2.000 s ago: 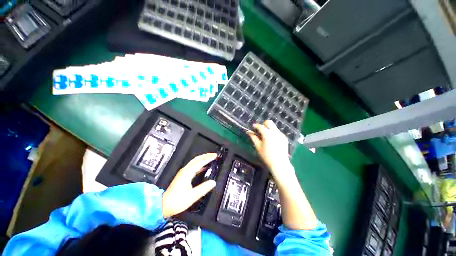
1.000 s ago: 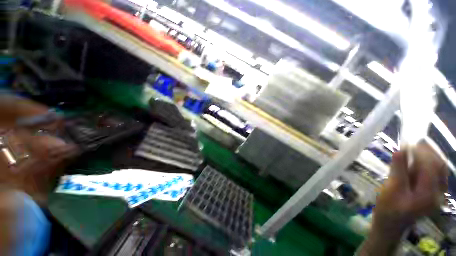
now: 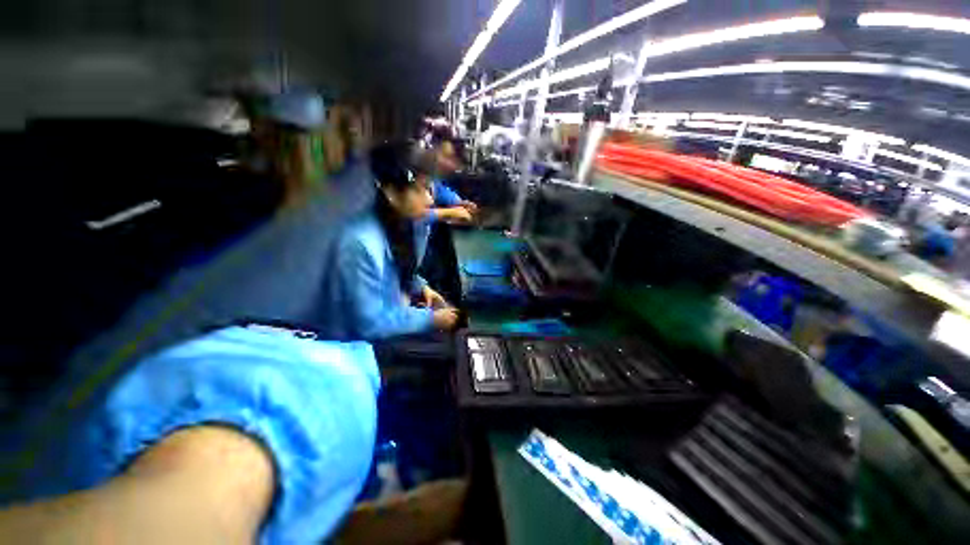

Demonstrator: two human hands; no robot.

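Note:
Neither of my hands shows. A bare forearm and blue sleeve, apparently my left, fill the lower left, and its hand is cut off by the picture's edge. A black foam tray lies on the green bench with several open phones side by side. Nearer, fanned white sticker sheets with rows of blue shapes lie at the bottom centre. To their right are the blister trays, dark and blurred.
A person in a blue smock sits at the bench beyond my sleeve, with another worker behind. An open carton stands left of the bench. A shelf with red material runs along the right. Blue items sit below it.
The view has swung left and up along the line. Both hands, seen raised and blurred one second ago, have left the picture. Two seconds ago they were over the phones and the blister tray.

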